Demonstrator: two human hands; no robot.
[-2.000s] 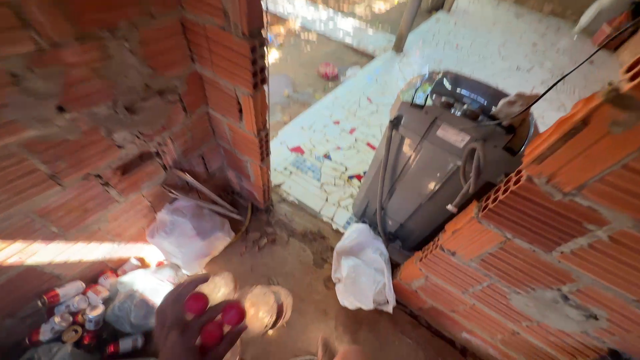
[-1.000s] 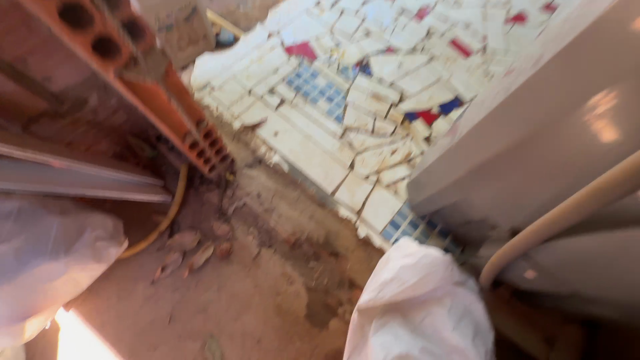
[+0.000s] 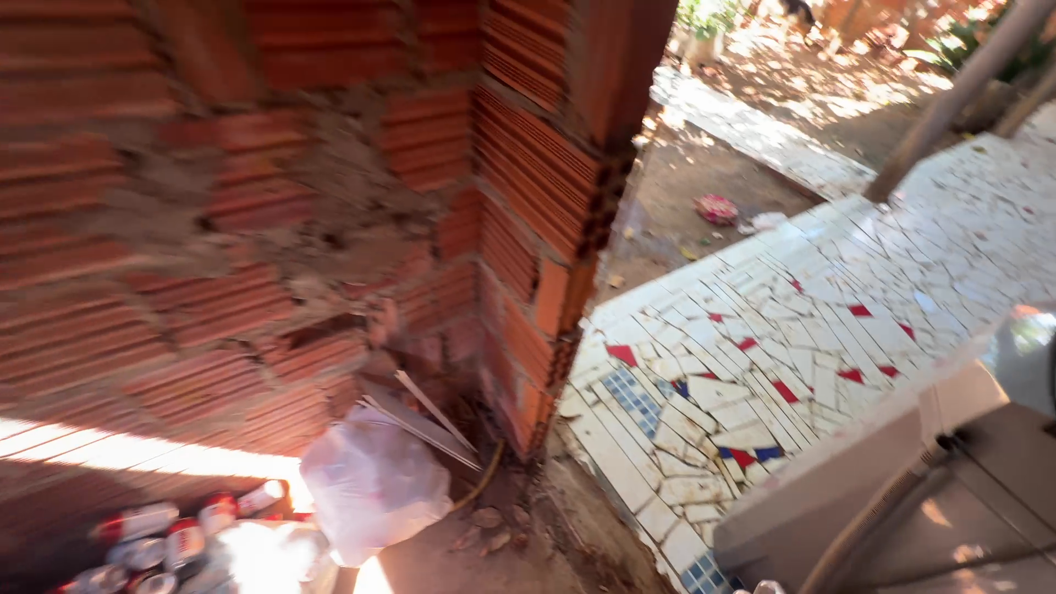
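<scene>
Neither of my hands shows in the head view. At the bottom left, a pile of red and white drink cans (image 3: 184,542) lies on the floor against the brick wall. Beside the cans stands a translucent white plastic bag (image 3: 375,483). Thin pale strips (image 3: 425,425) lean in the corner behind that bag. At the lower right is the grey body of a washing machine (image 3: 916,487), with a ribbed hose (image 3: 862,528) on its side. A small pale thing at the bottom edge beside the machine is too cut off to name.
A hollow-brick wall (image 3: 206,305) fills the left side and ends at a rough edge (image 3: 569,330). Beyond it lies a broken-tile mosaic path (image 3: 742,355). A slanted pole (image 3: 940,107) stands at the upper right. Dry leaves (image 3: 491,528) lie on the floor.
A hand holding red round things showed at the lower left two seconds ago; it is out of view now. The view has swung left and up, and the white bag beside the machine has largely left it.
</scene>
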